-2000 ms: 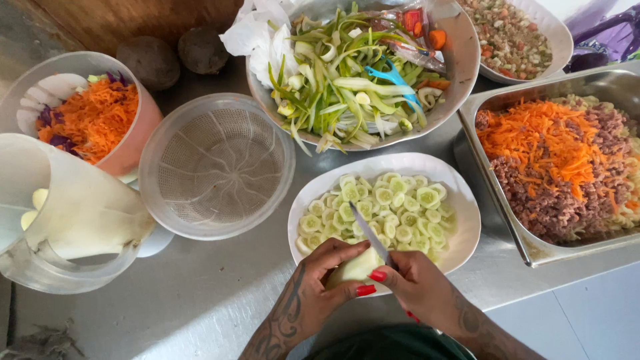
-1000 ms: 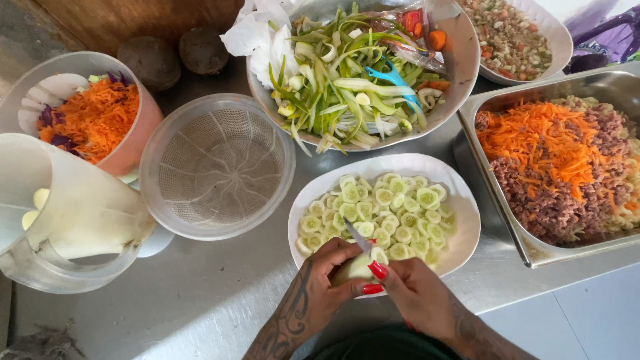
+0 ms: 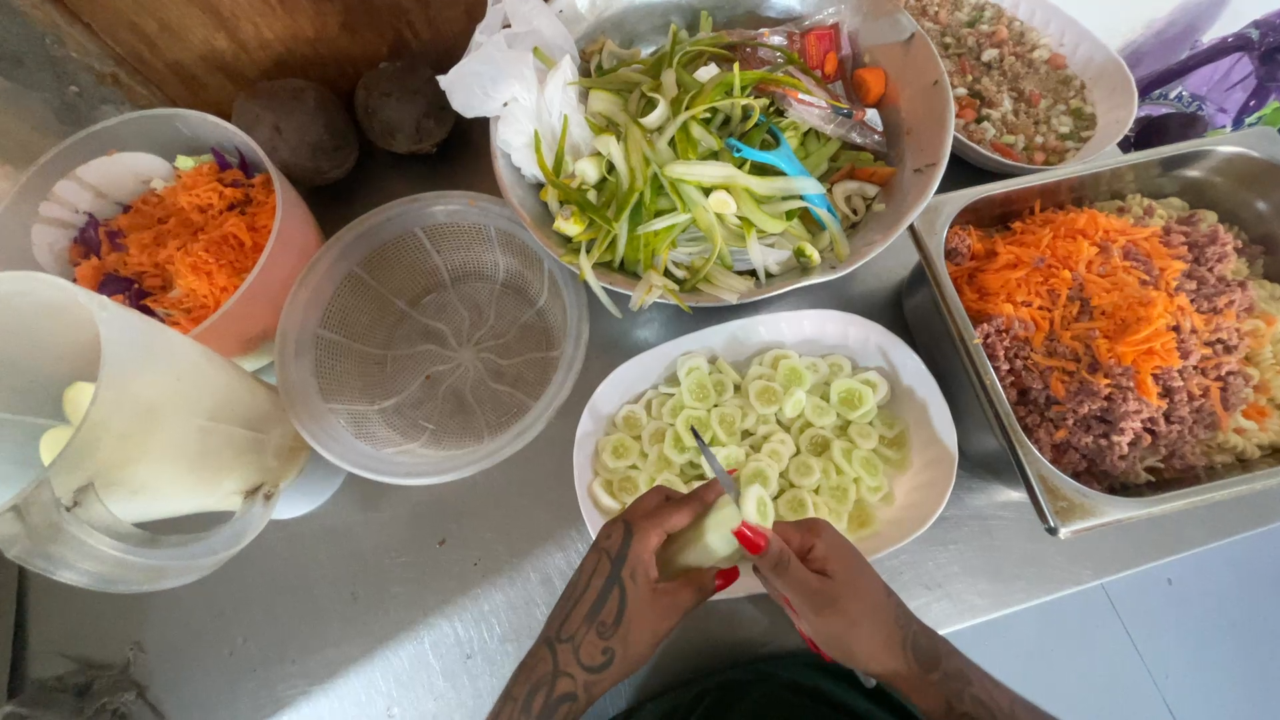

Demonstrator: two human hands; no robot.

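My left hand (image 3: pixel 650 560) grips a peeled cucumber (image 3: pixel 703 540) above the near rim of a white oval dish (image 3: pixel 925 500). In my right hand (image 3: pixel 825 585) is a small knife (image 3: pixel 714 465), its blade crossing the cucumber's cut end and pointing up and left. A slice is parting from that end beside my right thumb. Many cucumber slices (image 3: pixel 800 430) cover the bottom of the dish. The knife's handle is mostly hidden by my right fingers.
A plastic strainer (image 3: pixel 440 340), a plastic jug (image 3: pixel 170 430) and a tub of grated carrot (image 3: pixel 190 250) stand left. Behind is a metal bowl (image 3: pixel 925 120) of peelings with a blue peeler (image 3: pixel 780 160). A steel pan (image 3: pixel 990 400) of carrot and reddish shredded food is right, a salad bowl (image 3: pixel 1110 70) behind.
The knife blade has shifted against the cucumber's cut end, and a slice now stands away from it. Both hands have stayed over the near rim of the dish.
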